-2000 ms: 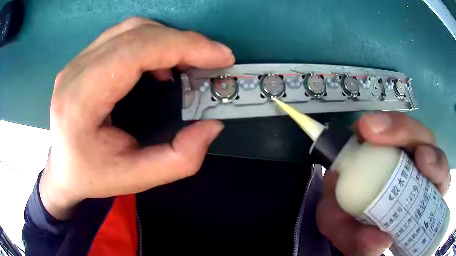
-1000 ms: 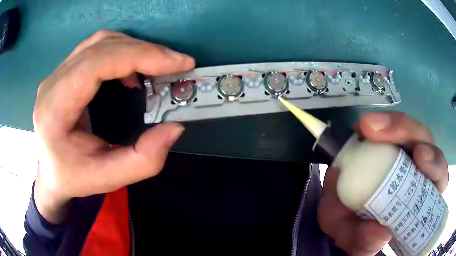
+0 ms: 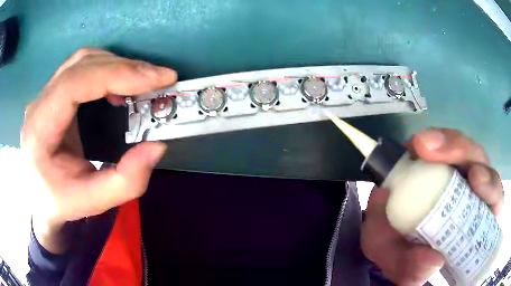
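Observation:
A long grey-silver strip point(image 3: 235, 124) is held nearly level above the green surface, its right end slightly higher. It carries several round silver discs point(image 3: 264, 95); one round position near the right end shows no disc. Thin red wires run along its upper edge. My left hand point(image 3: 84, 134) grips the strip's left end between thumb and fingers. My right hand point(image 3: 403, 251) holds the whitish glue bottle point(image 3: 417, 195), label facing up. Its pale yellow nozzle point(image 3: 353, 134) points up and left, the tip at the strip's lower edge, below and right of the fourth disc from the left. Whether it touches is unclear.
The green work surface point(image 3: 269, 33) lies behind and under the strip, with its near edge in front of my dark and red jacket. A black object point(image 3: 8, 40) is cut off at the left edge. A pale curved strip point(image 3: 496, 19) crosses the upper right corner.
My left hand and the strip have moved left in steps, and the strip tilts a little more. The nozzle tip has gone from the second disc to the third, then just past the fourth disc's lower edge.

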